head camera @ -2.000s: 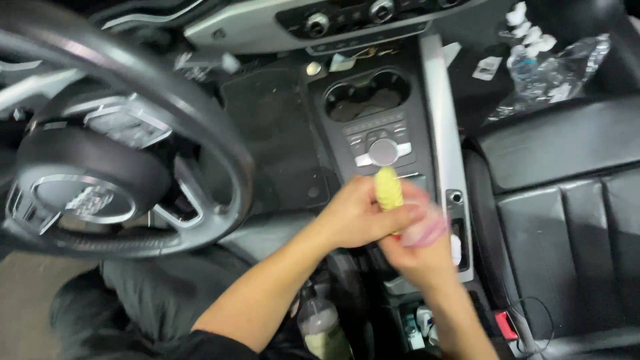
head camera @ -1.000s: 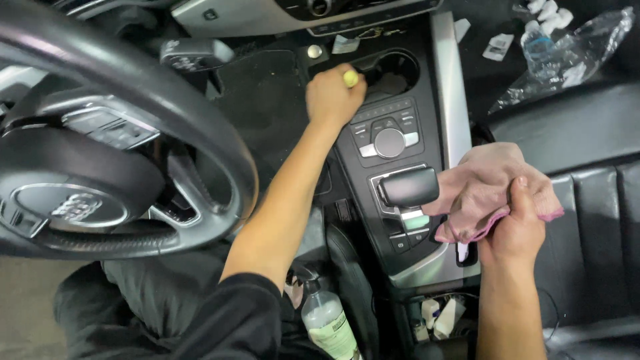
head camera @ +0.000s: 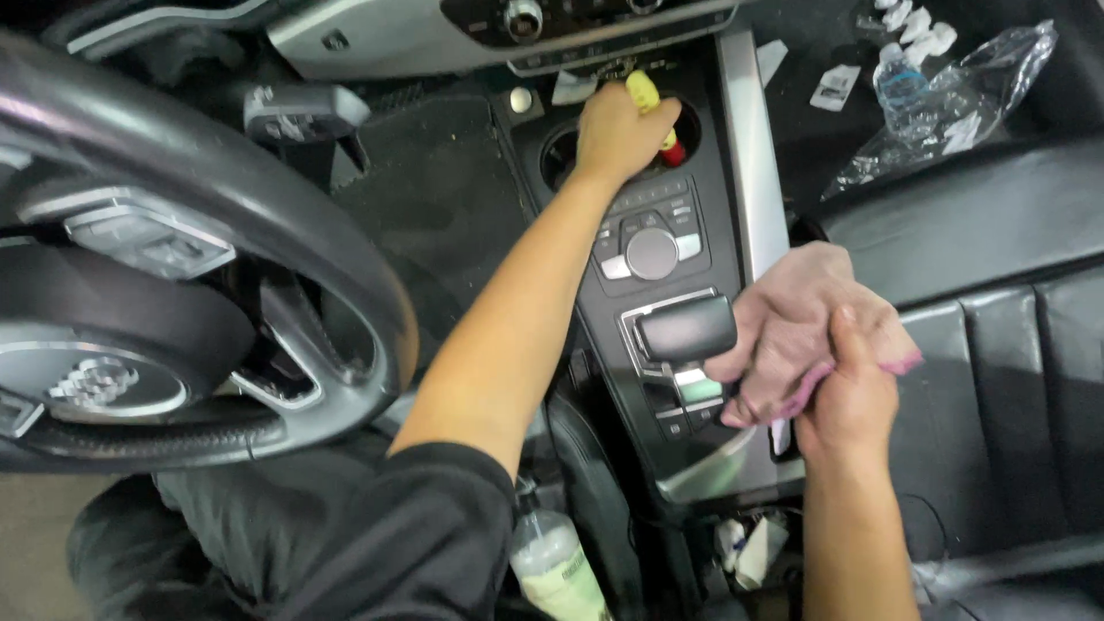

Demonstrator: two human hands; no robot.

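My left hand (head camera: 621, 129) grips a yellow-handled tool (head camera: 642, 90) with a red part (head camera: 673, 153) low on it, over the right side of the cup holder (head camera: 561, 159). The tool's lower end is down in the cup holder, so its kind cannot be told. A pink cloth (head camera: 789, 328) is bunched in my right hand (head camera: 849, 388), just right of the black gear selector (head camera: 687, 329). Between the cup holder and the selector lies a round control knob (head camera: 651, 253) on the centre console.
The steering wheel (head camera: 345, 224) fills the left. A spray bottle (head camera: 559, 565) stands beside the driver's seat. Clear plastic wrapping (head camera: 992, 82), a plastic bottle (head camera: 900, 79) and paper scraps (head camera: 834, 87) lie in the passenger footwell. Small items fill a compartment (head camera: 750, 548) behind the console.
Two seconds ago my hands were together above the console with the yellow tool and cloth; they have since parted. Since one second ago, my left hand has shifted rightward across the cup holder.
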